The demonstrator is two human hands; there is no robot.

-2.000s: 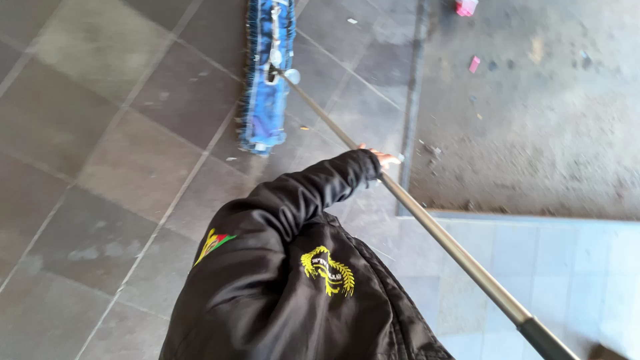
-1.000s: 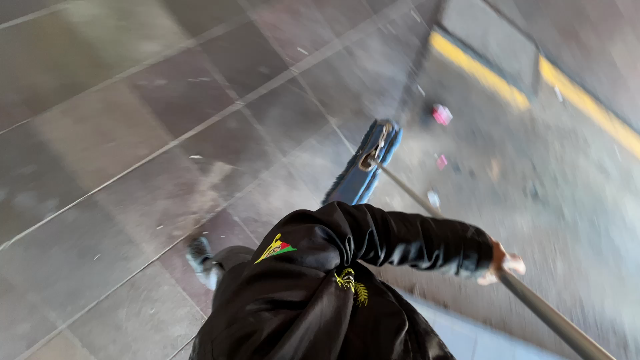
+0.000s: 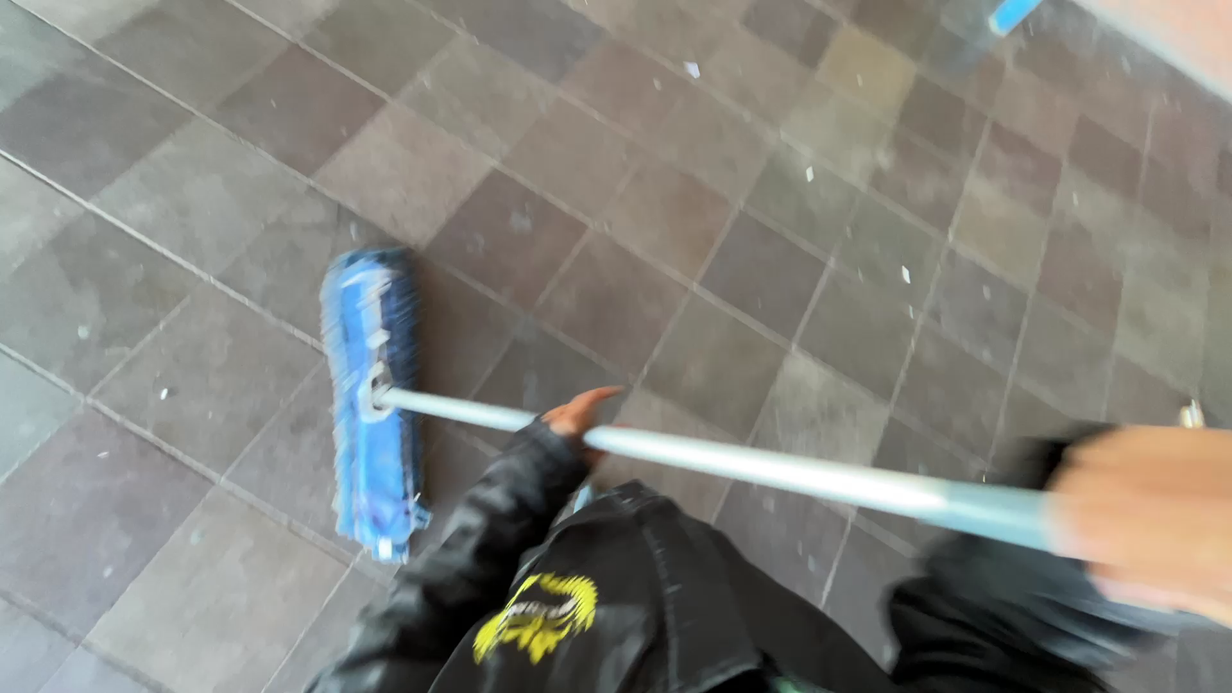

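A blue flat dust mop [image 3: 375,404] lies on the tiled floor at the left, blurred along its fringe. Its pale metal handle [image 3: 760,462] runs from the swivel joint toward the right edge. My left hand [image 3: 579,416] is around the handle's lower part, thumb extended, close to the mop head. At the right edge my right hand [image 3: 1145,510], large and blurred, grips the grey upper end of the handle. Both arms are in black sleeves, and a black jacket with a yellow emblem fills the bottom middle.
Small white scraps [image 3: 809,173] are scattered over the dark slate-like floor tiles [image 3: 577,279]. A blurred blue object [image 3: 1013,15] lies at the upper right, beside a pale blurred surface. A small pale item [image 3: 1192,414] is near the right edge.
The mop head now lies to the left of my body. My right hand has come into view on the handle's upper end. The dark paving with pink litter is out of view after a large view shift.
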